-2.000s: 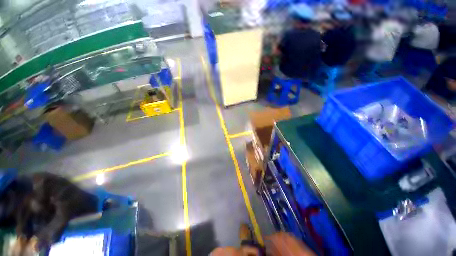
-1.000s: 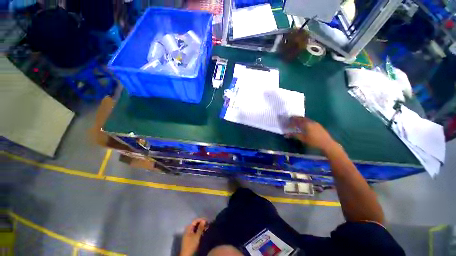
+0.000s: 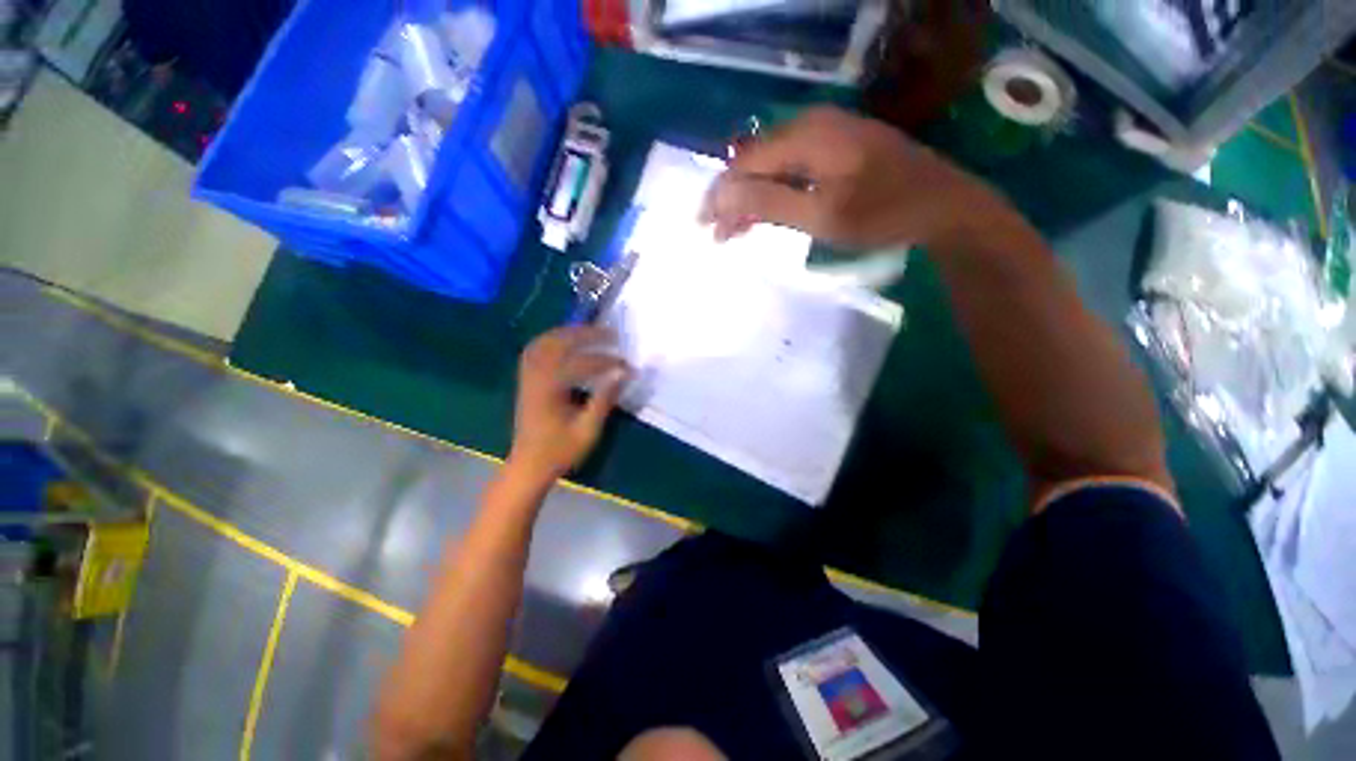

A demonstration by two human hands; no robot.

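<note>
White paper sheets [image 3: 744, 350] lie on a clipboard on the green bench, washed out by glare. A metal clip [image 3: 591, 280] shows at their left edge and another clip shows at the top, partly behind my right hand. My left hand [image 3: 565, 399] is at the lower left edge of the papers, fingers bent, with a small dark spot between them; I cannot tell if it grips anything. My right hand [image 3: 811, 182] is over the top of the papers, fingers curled down; what its fingertips touch is unclear.
A blue bin [image 3: 446, 245] with clear plastic parts stands at the left. A white device [image 3: 574, 176] lies beside it. A white-cored roll [image 3: 1028, 86] is at the back. Plastic bags [image 3: 1227, 320] and loose papers [image 3: 1321, 558] lie at the right. A badge [image 3: 851, 696] hangs at my waist.
The view has turned from the aisle to the bench and moved closer. My left hand has come up from beside my body to the papers. My right hand has moved from their lower right to the top.
</note>
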